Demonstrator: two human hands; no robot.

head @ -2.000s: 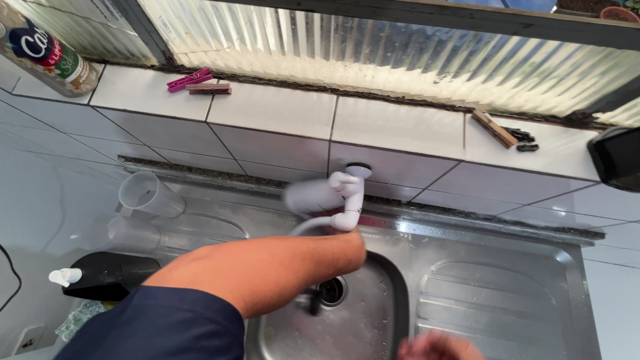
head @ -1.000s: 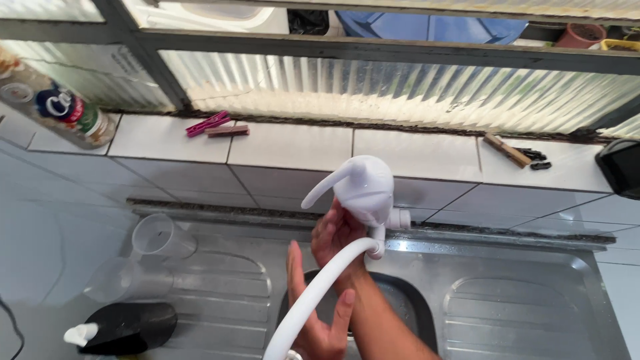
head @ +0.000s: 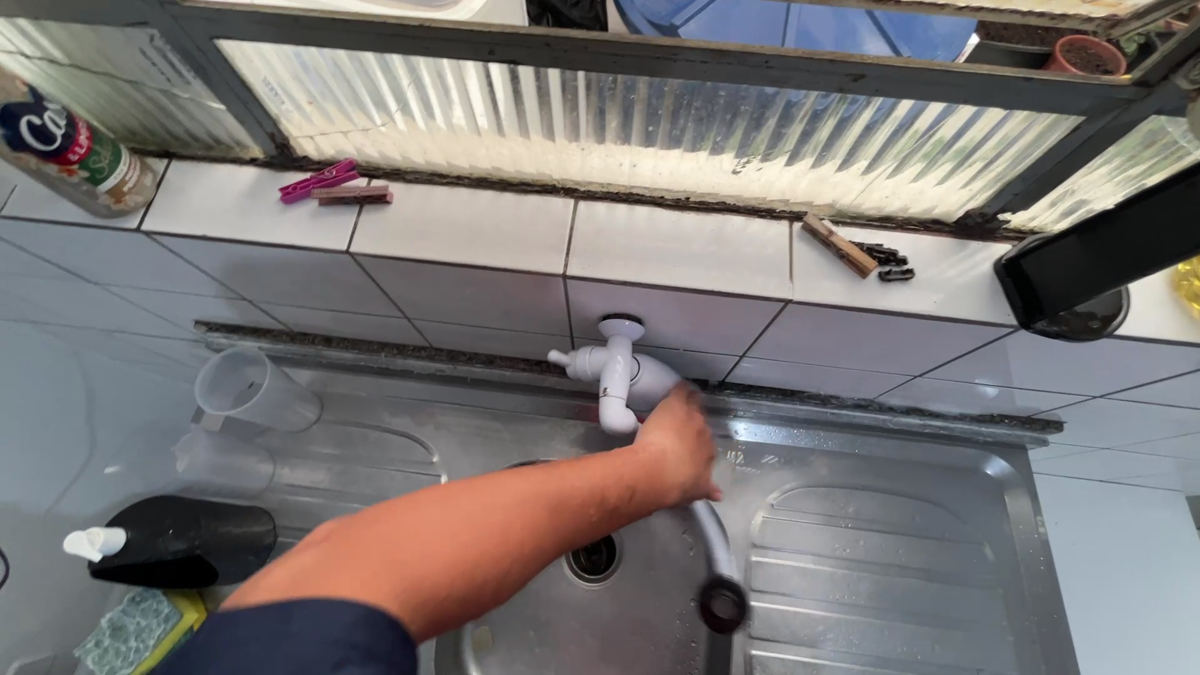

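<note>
A white plastic faucet (head: 616,380) projects from the tiled wall above the steel sink (head: 647,581). My left hand (head: 680,445) reaches in from the lower left and grips the faucet at its rounded body (head: 656,377), right of the wall joint; the hand is slightly blurred and its fingertips are partly hidden. Below the hand, the curved pale spout (head: 714,539) hangs toward the sink's right edge, ending in a dark round tip (head: 722,605). The drain (head: 592,560) shows under my forearm. My right hand is out of view.
Two clear plastic cups (head: 258,389), a black dispenser bottle (head: 183,541) with a white pump and a sponge (head: 141,630) are at left. Clothespins (head: 319,181), a wooden clothespin (head: 839,246), a labelled bottle (head: 80,150) and a black object (head: 1064,286) line the tiled ledge.
A second ago both hands were at the faucet, its rounded body raised and its spout pointing toward me. Now the body sits lower, the spout hangs to the right, and my right hand has left the view.
</note>
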